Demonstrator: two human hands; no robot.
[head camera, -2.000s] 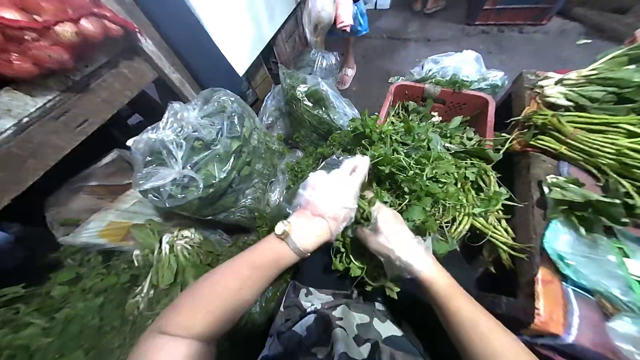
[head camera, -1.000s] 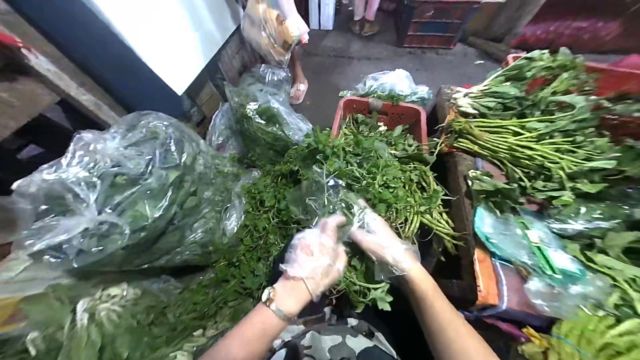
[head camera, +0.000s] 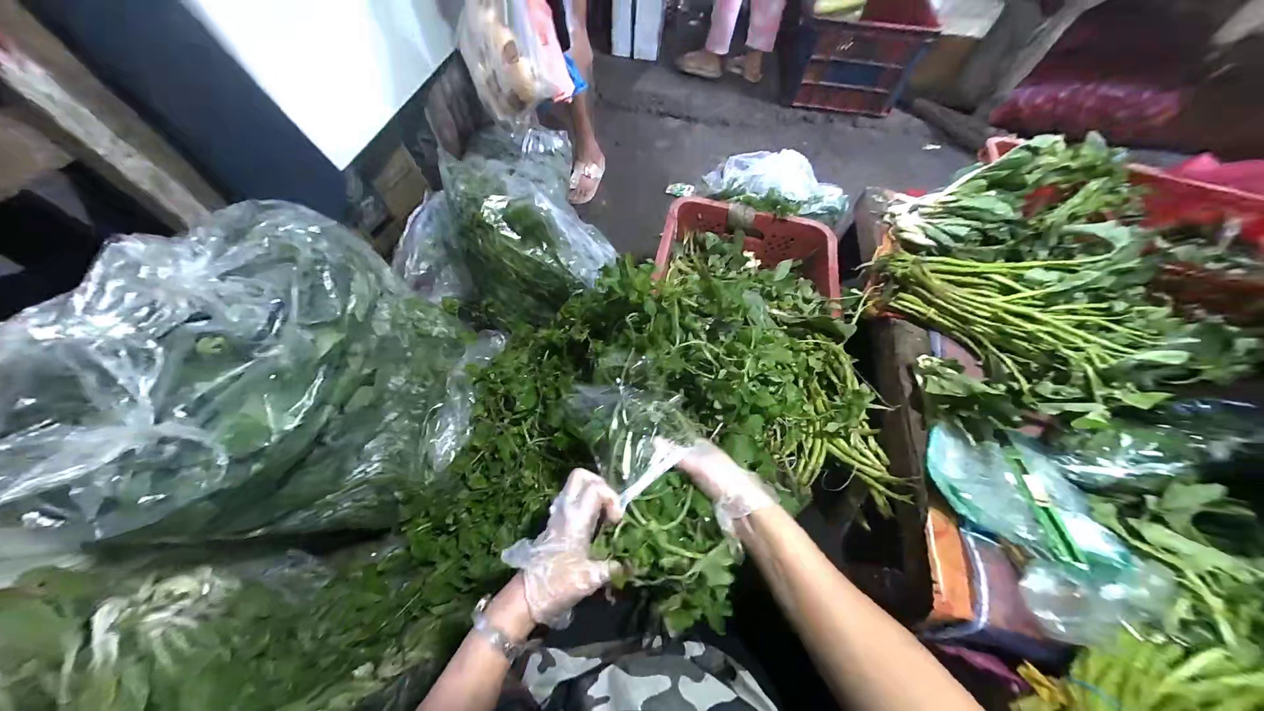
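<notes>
My left hand (head camera: 568, 543), in a clear plastic glove with a watch at its wrist, grips the near edge of a small clear plastic bag (head camera: 627, 425). On the bag's right side my right hand (head camera: 711, 474), gloved too, holds the same edge, which is drawn into a taut strip between both hands. Below and between the hands lies a bunch of leafy greens (head camera: 681, 553). Beyond the bag a large heap of leafy green herbs (head camera: 731, 346) spreads in front of a red plastic crate (head camera: 760, 232).
Large clear bags of greens (head camera: 247, 375) stand on the left. On the right, bundled long-stemmed greens (head camera: 1017, 306) lie behind a wooden edge (head camera: 904, 444), near a teal plastic bag (head camera: 1047, 513). Beyond the crate are a person's foot (head camera: 587, 178) and a stacked crate (head camera: 859, 64).
The small plastic bag's edge is now stretched between my hands, which were closer together one second ago. The view has shifted to the right since two seconds ago.
</notes>
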